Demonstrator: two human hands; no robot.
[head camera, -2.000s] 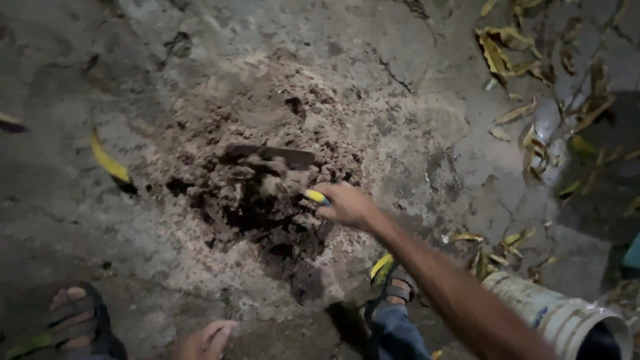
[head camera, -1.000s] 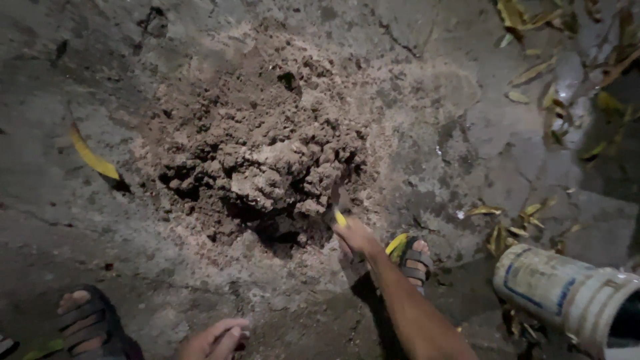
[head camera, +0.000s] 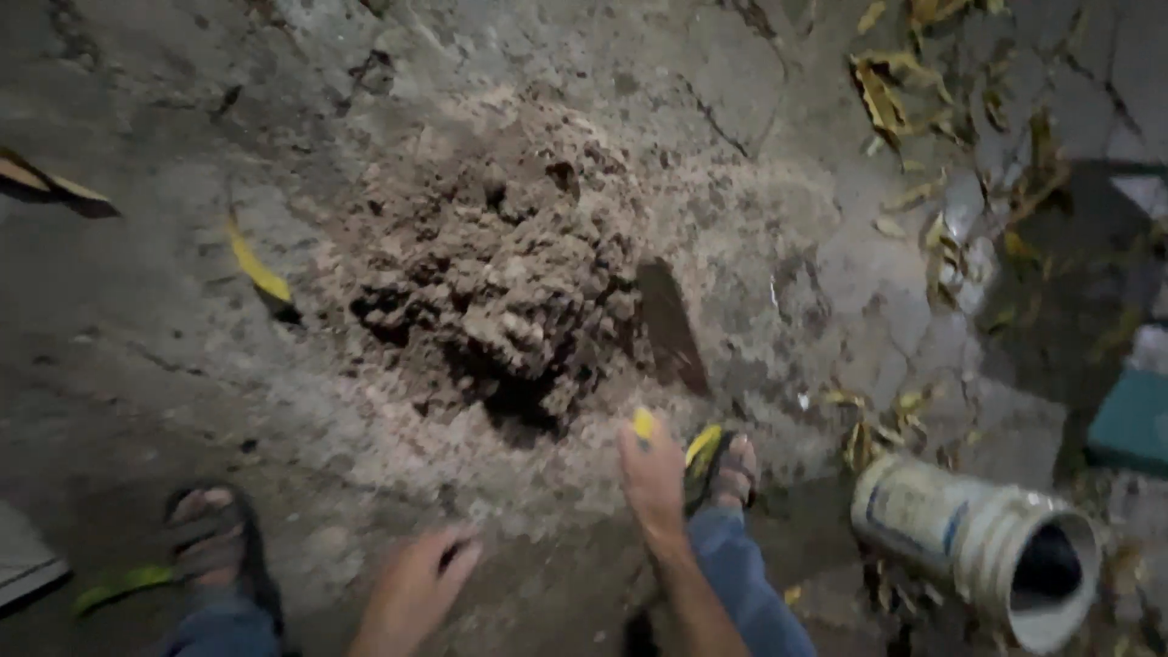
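Observation:
A heap of damp, crumbly soil or mortar mix (head camera: 511, 265) lies on the cracked concrete ground. My right hand (head camera: 652, 465) is closed on the yellow handle (head camera: 642, 422) of a trowel, below and right of the heap. The flat metal blade (head camera: 671, 328) stands at the heap's right edge, pointing away from me; motion blurs the joint between blade and handle. My left hand (head camera: 420, 584) hangs below the heap, touching nothing visible, with its fingers loosely curled and a gap by the thumb.
A white plastic bucket (head camera: 922, 511) lies on its side at the lower right, among dry leaves (head camera: 881, 96). My sandalled feet (head camera: 214, 538) stand either side, below the heap. A yellow leaf (head camera: 255, 265) lies left of it, and a teal object (head camera: 1131, 420) is at the right edge.
The trowel blade was across the heap two seconds ago and is now at its right side. My right hand has moved down, toward my right foot.

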